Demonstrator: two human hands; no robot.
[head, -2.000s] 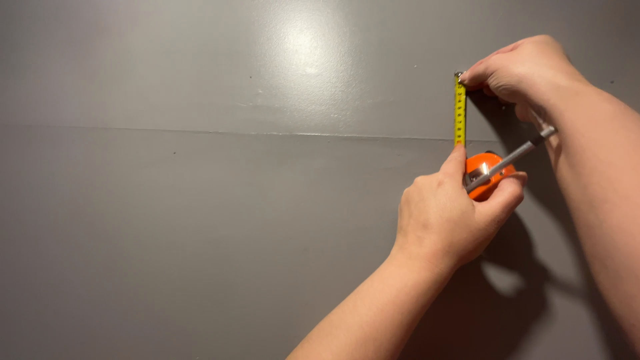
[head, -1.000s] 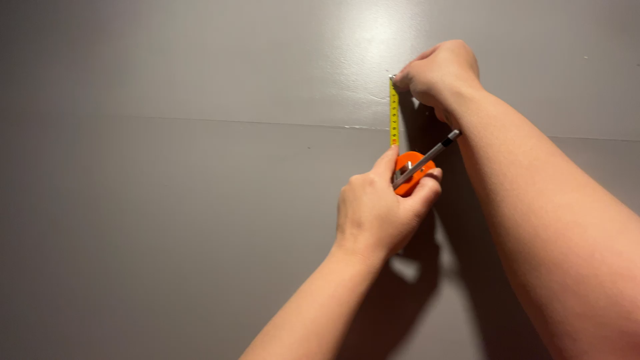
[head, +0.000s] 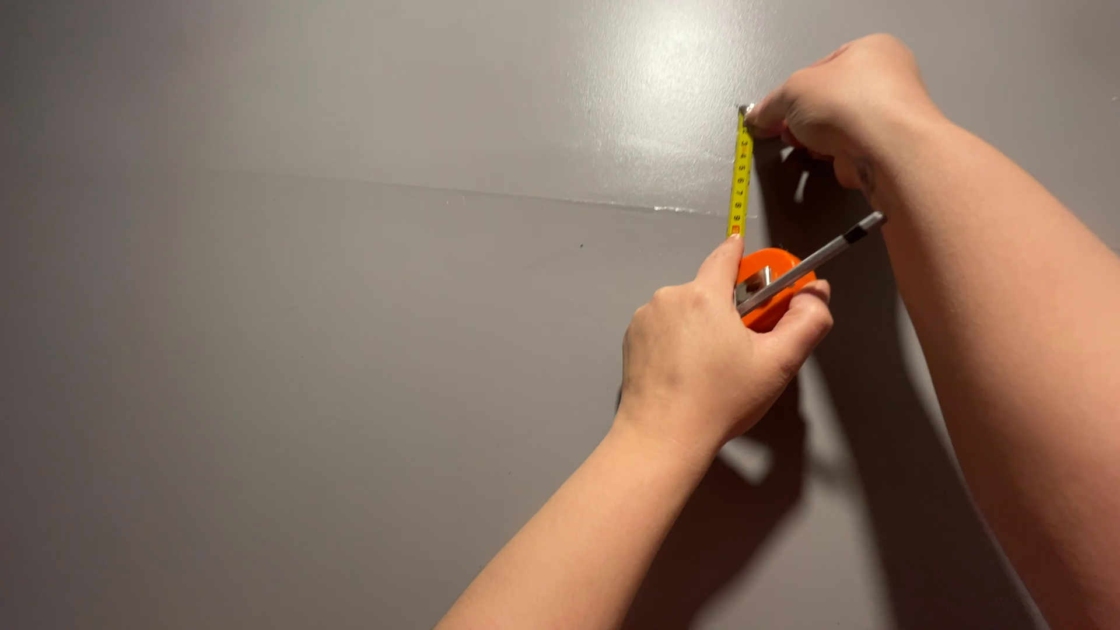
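My left hand [head: 709, 350] is closed around an orange tape measure [head: 774, 261] and also holds a grey pencil-like stick [head: 818, 255] with a black band, slanting up to the right across the case. The yellow tape blade [head: 741, 179] runs upward out of the case along the grey surface, with my left index finger on its lower part. My right hand [head: 844, 105] pinches the metal hook end of the blade at the top. Its other fingers are curled and partly hidden.
A smooth grey painted surface [head: 350, 367] fills the background. A thin seam [head: 525, 199] crosses it and passes behind the blade. Dark shadows of my arms lie at the lower right, and a bright light reflection shows above.
The view has shifted against the surface. Both hands keep the same hold on the tape measure, and the blade stays drawn out across the seam.
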